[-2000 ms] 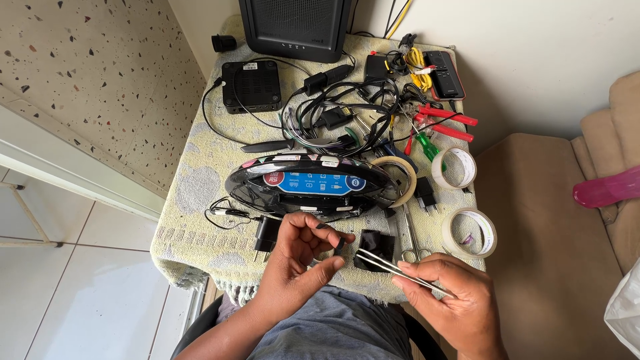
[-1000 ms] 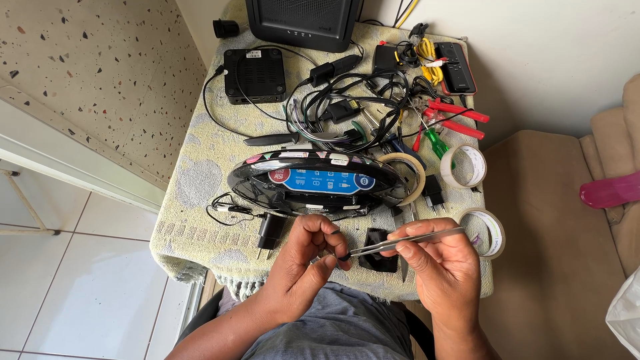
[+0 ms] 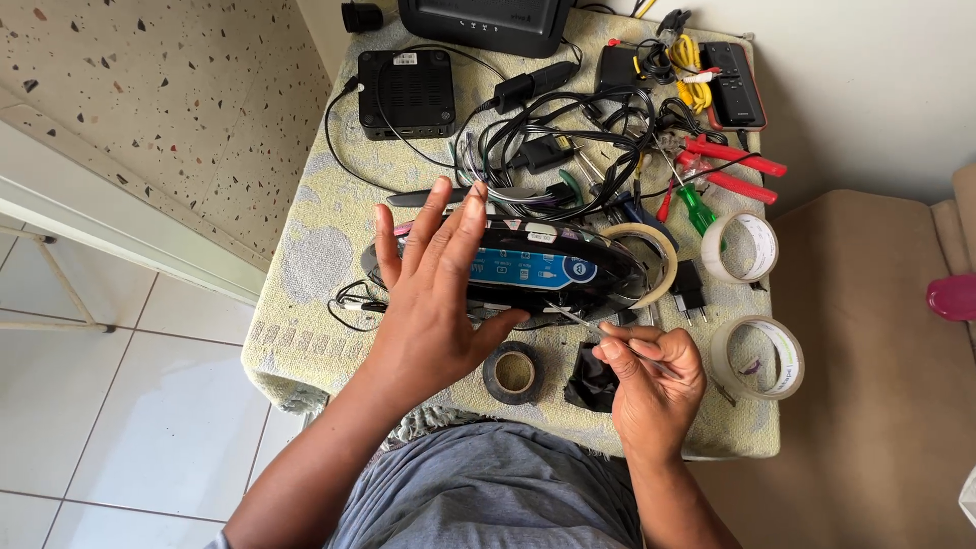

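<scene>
My left hand (image 3: 435, 305), fingers spread, is over the left part of a glossy black oval device (image 3: 488, 293) with a blue label; whether it touches the device I cannot tell. Metal tweezers (image 3: 591, 325) are held in my right hand (image 3: 656, 374), their tips at the device's near edge. Between my hands lies a roll of black tape (image 3: 514, 374). A piece of shiny black material (image 3: 593, 379) rests beside my right hand, partly covered by it. Beyond the device's right end is a roll of masking tape (image 3: 663, 263), with a black plug adapter (image 3: 688, 290) close by.
Tangled black cables (image 3: 518, 130), a black box (image 3: 406, 95) and a router (image 3: 488, 23) fill the far side. At right are red-handled pliers (image 3: 736, 168), a green screwdriver (image 3: 698, 210), a remote control (image 3: 733, 84) and two clear tape rolls (image 3: 740, 246). A cloth (image 3: 305, 335) covers the table.
My left hand has moved away from the tweezers' tips, up and left over the device, and its fingers have spread. The roll of black tape now shows between my hands.
</scene>
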